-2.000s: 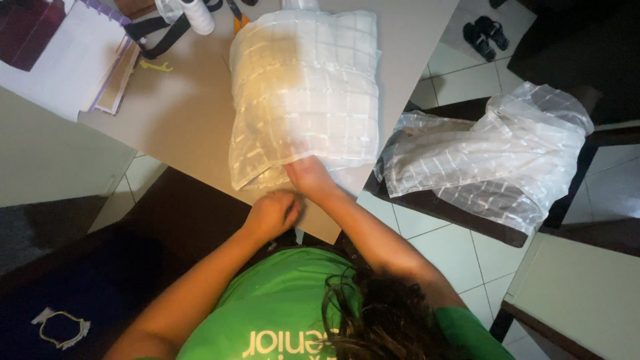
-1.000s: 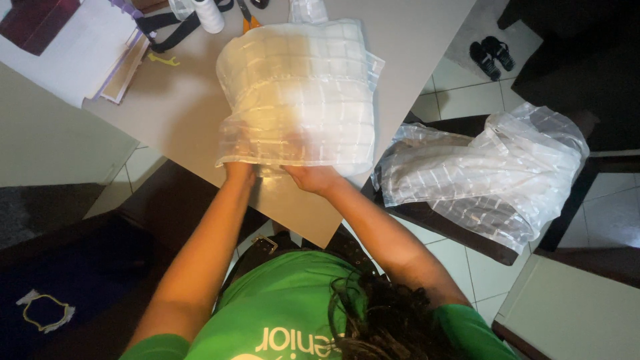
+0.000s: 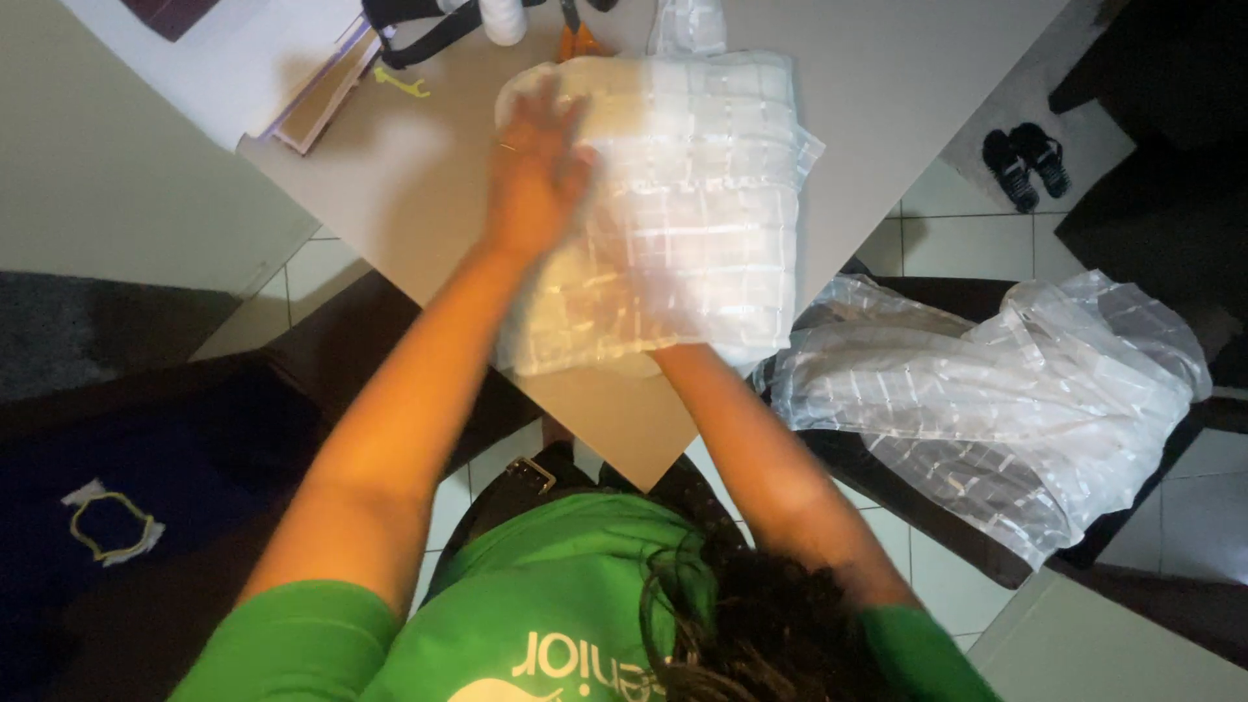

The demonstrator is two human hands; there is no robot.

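A sheer white checked fabric bag (image 3: pixel 721 214) lies flat on the grey table (image 3: pixel 877 107), with a strap-like piece at its far end. My left hand (image 3: pixel 538 166), slightly blurred, rests on or just over the bag's upper left edge, fingers spread. Inside the bag, under the sheer layer, is my right hand (image 3: pixel 634 283); it entered by the near edge and shows only dimly, so its grip cannot be made out.
Orange-handled scissors (image 3: pixel 577 41), a white thread spool (image 3: pixel 503 19), a black strap (image 3: pixel 434 41), a yellow plastic piece (image 3: pixel 400 84) and papers (image 3: pixel 283 58) lie toward the back left. More sheer checked fabric (image 3: pixel 994 390) drapes over a dark seat at right. Black sandals (image 3: pixel 1026 166) are on the floor.
My left hand has moved from the bag's near edge up to its far left side. My right hand has gone deeper under the fabric.
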